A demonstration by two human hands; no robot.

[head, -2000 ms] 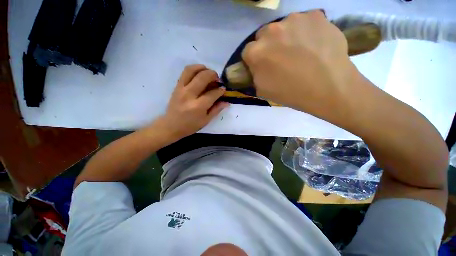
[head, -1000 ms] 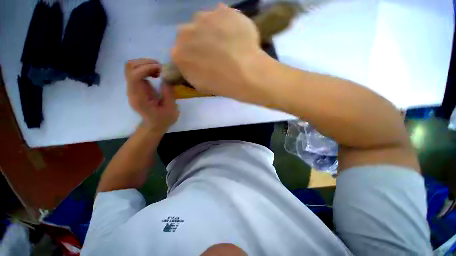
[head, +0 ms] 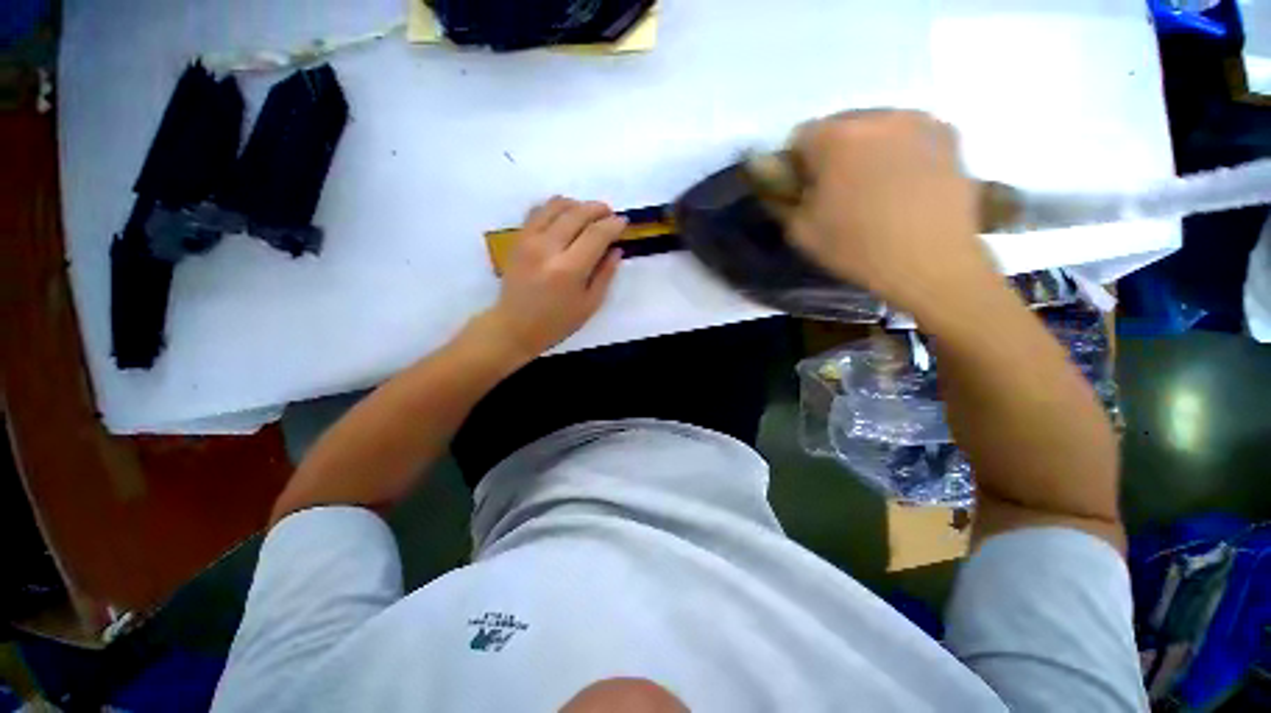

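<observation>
My right hand (head: 885, 188) is closed around the handle of the dark steam iron (head: 739, 230), slightly blurred. The iron's pointed front faces left and covers the right part of a small black cut piece (head: 650, 244). The yellow-brown pressing template (head: 501, 252) lies flat on the white table, its left end bare and its right part along the black piece. My left hand (head: 560, 265) rests with its fingers on the template and the piece's left end, just left of the iron. What lies under the iron is hidden.
Loose dark stacks (head: 286, 160) lie at the left of the white table (head: 418, 300). A dark pile (head: 537, 20) sits on yellow card (head: 634, 34) at the far middle. A pale hose (head: 1115, 202) runs right. Bagged goods (head: 892, 418) are below at the right; a brown board (head: 70, 404) is at the left.
My right hand and the iron have moved right. My left hand has come down onto the template and piece. The view has shifted, showing the far dark pile.
</observation>
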